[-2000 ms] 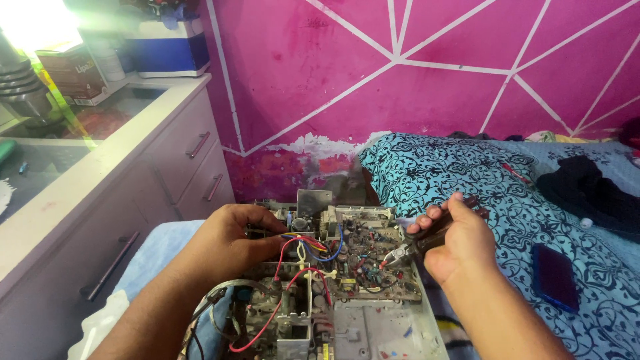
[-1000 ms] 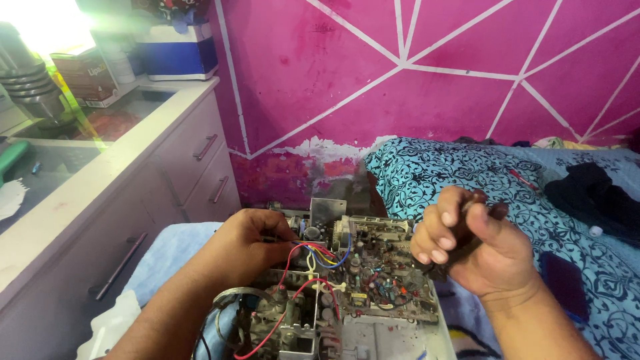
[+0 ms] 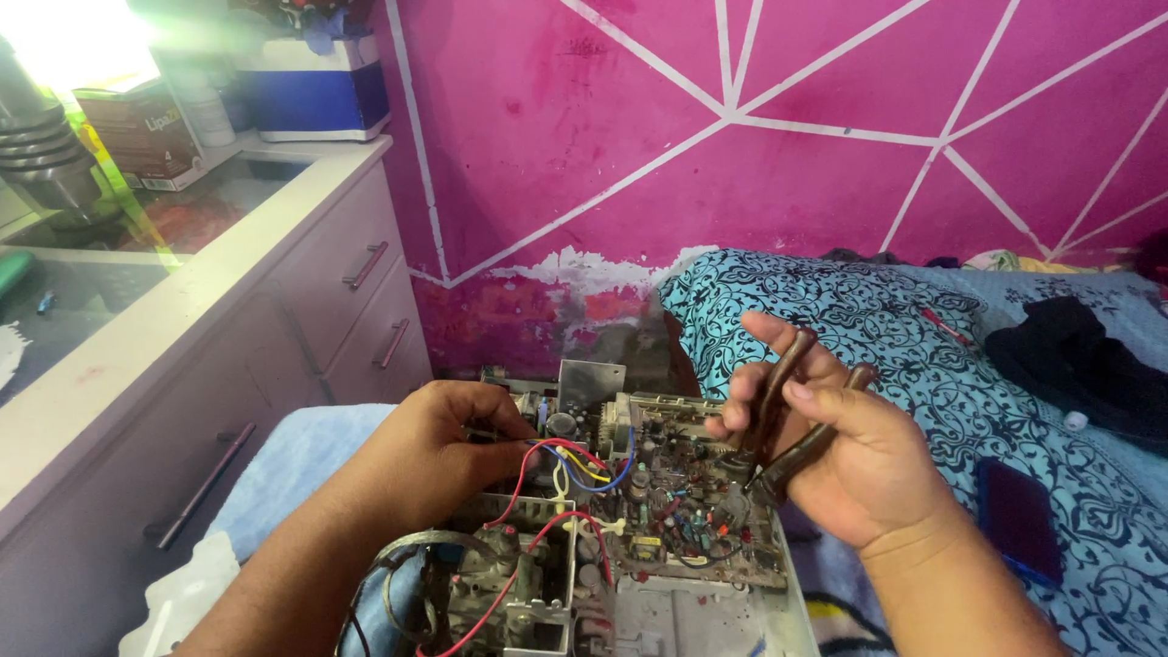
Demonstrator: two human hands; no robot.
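A dusty open electronic chassis [image 3: 675, 602] lies before me, with a circuit board [image 3: 684, 511] full of small components on its right side. My left hand [image 3: 456, 438] reaches over the chassis, thumb and fingertips pinched on the bundle of red, blue and yellow wires [image 3: 566, 447]; the fingertips are partly hidden. In my right hand [image 3: 839, 429] is a pair of pliers [image 3: 789, 429] with brown handles, spread apart between thumb and fingers. The jaws point down over the board. A loose red wire [image 3: 497, 602] loops across the metal frame at lower left.
White drawers [image 3: 338, 301] with metal handles stand at left. A light blue towel [image 3: 301, 456] lies beside the chassis. At right, a bed with a patterned blue cover [image 3: 849, 319] holds a dark phone [image 3: 1019, 520] and a black cloth [image 3: 1077, 365]. A pink wall [image 3: 584, 109] rises behind.
My right hand rose from the board, turned with the pliers, and is now lower over the board's right side with the handles spread. My left hand has stayed by the wires.
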